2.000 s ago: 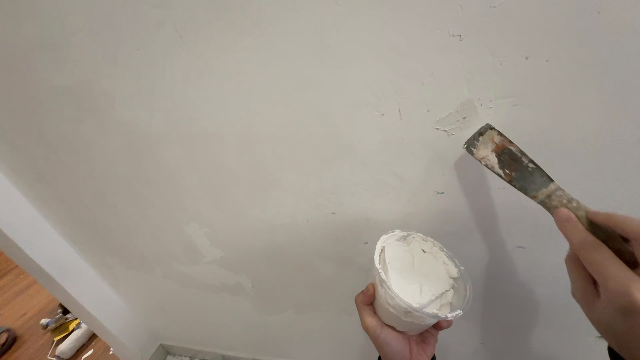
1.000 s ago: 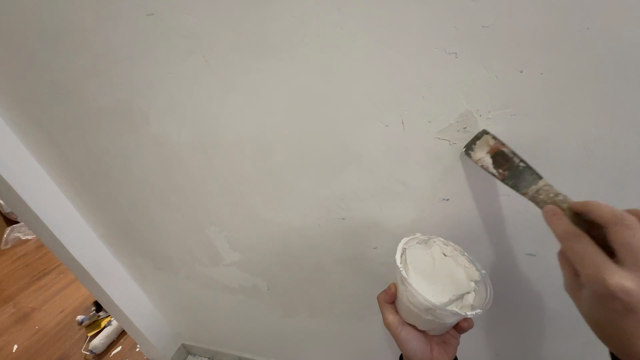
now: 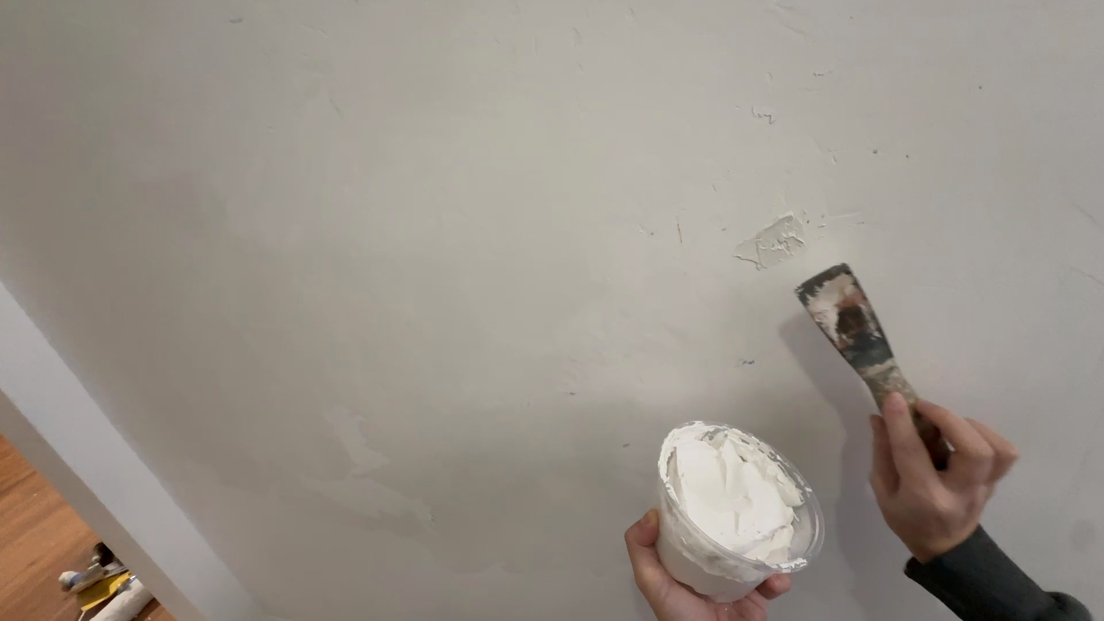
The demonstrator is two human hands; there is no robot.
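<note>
My left hand holds a clear plastic tub from below, its open top tilted toward me. White filler paste fills much of it and smears its rim. My right hand grips the handle of a putty knife, whose worn blade is crusted with dried paste and rust-brown stains. The blade points up and left, up and to the right of the tub. Just beyond its edge, a rough patch of filler is on the pale wall. Whether the blade touches the wall cannot be told.
Small nicks and marks dot the wall around the patch, and smoother pale patches show lower left. A white corner trim runs down the left side. Past it, on a wooden floor, lie a roller and other items.
The putty knife has moved off the lower edge of the filler patch and turned more upright. The patch now looks thicker and rougher. The tub stays in my left hand.
</note>
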